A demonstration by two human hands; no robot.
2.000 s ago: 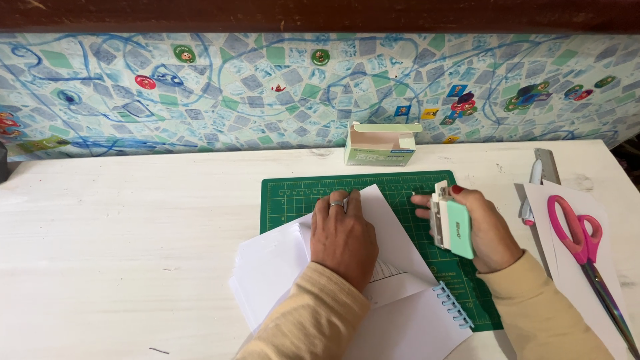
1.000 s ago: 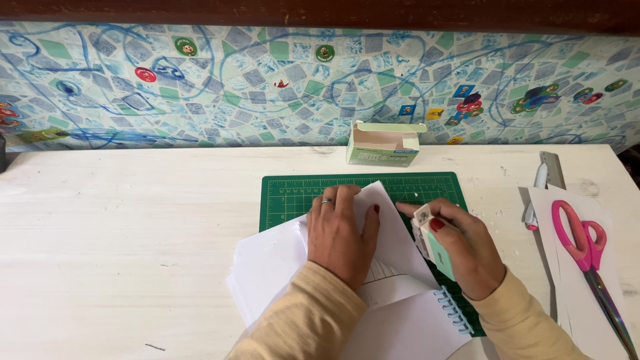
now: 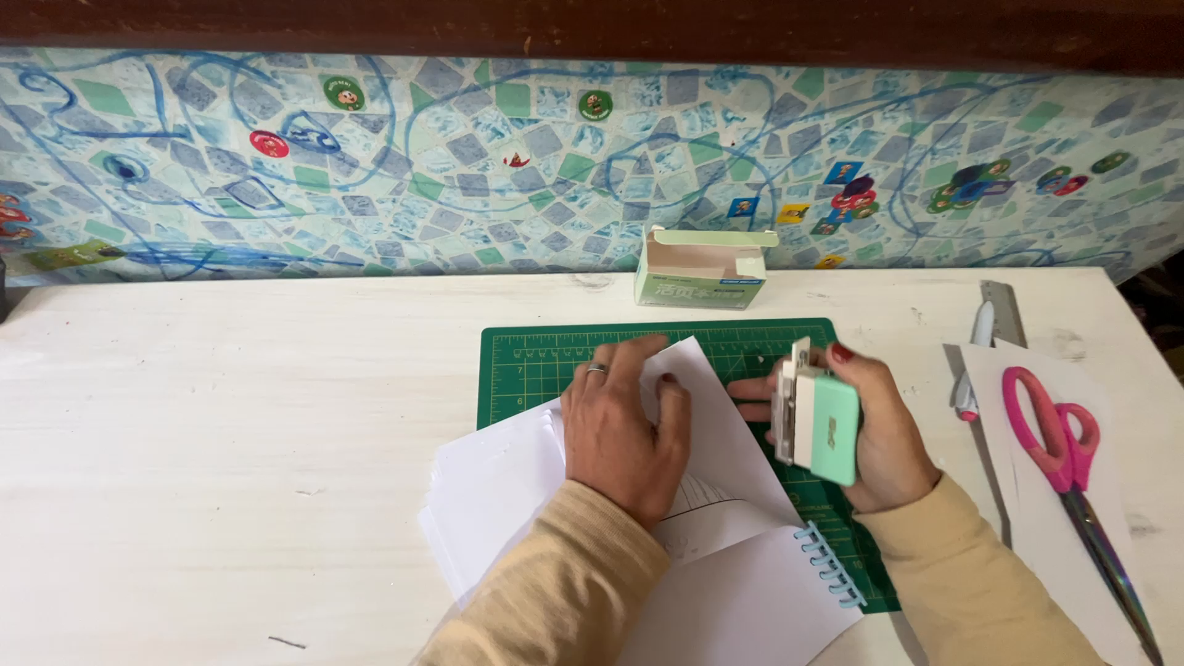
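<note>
My left hand lies on white paper sheets, fingers spread near their upper edge, with a ring on one finger. In my right hand is a small mint-green and white hole punch, held just right of the sheets' edge. A light-blue spiral binding comb runs along the right edge of the lower sheets. Under the paper is a green cutting mat with a printed grid. One sheet, partly under my left wrist, bears a line drawing.
An opened light-green carton stands behind the mat, near the patterned wall. Pink-handled scissors rest on white paper at the right, beside a marker and a metal ruler. A dark sliver lies at the front left.
One second ago the punch was nearer the paper's edge and turned differently; my right hand has now tilted it upright, a little away from the sheets. My left hand stays on the paper.
</note>
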